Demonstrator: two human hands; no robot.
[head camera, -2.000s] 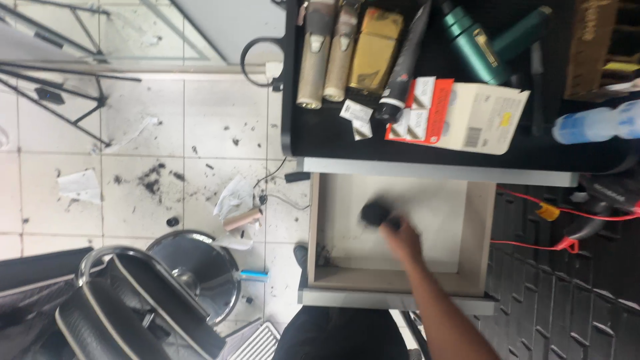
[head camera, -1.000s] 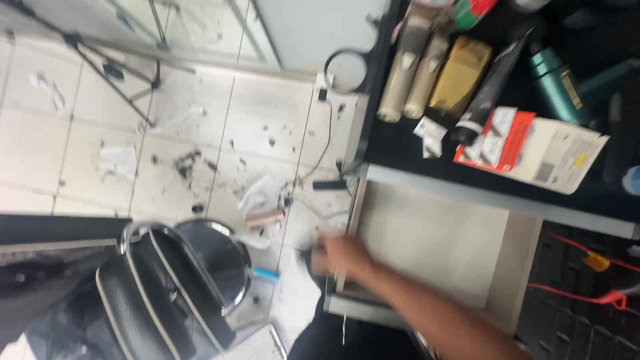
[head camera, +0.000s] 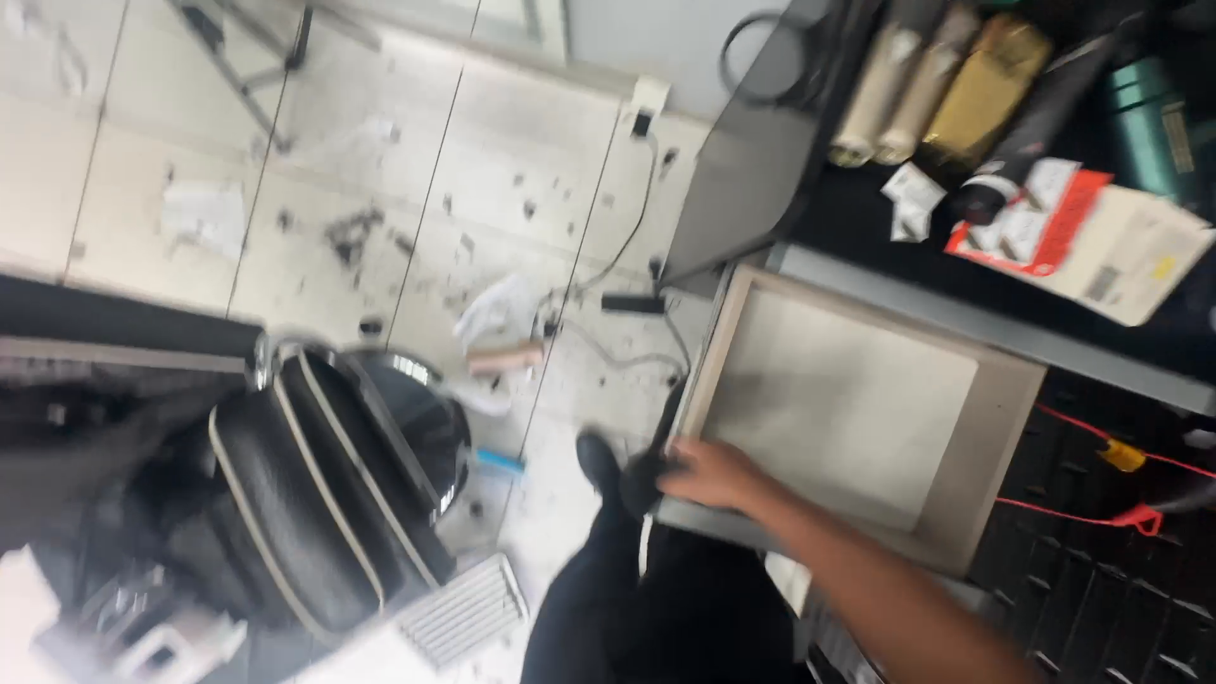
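Note:
My right hand (head camera: 712, 475) reaches in from the lower right, over the front left corner of the pulled-out drawer (head camera: 988, 456). It is closed on a dark object with a rounded end (head camera: 643, 483), possibly a brush; blur and the dark clothing behind it hide its exact shape. The drawer has a pale bottom and beige walls. My left hand is out of view.
Beige bottles (head camera: 879, 95), a gold box (head camera: 988, 90), a black tube (head camera: 1035, 123), a green tool (head camera: 1149, 123) and a red-and-white card package (head camera: 1083, 237) lie above the drawer. A black padded chair (head camera: 304, 475) stands left. Cords, papers and dark scraps litter the tiled floor.
My right hand, with the dark object, has moved from over the drawer's inside to its front left edge. The view has tilted and shifted left.

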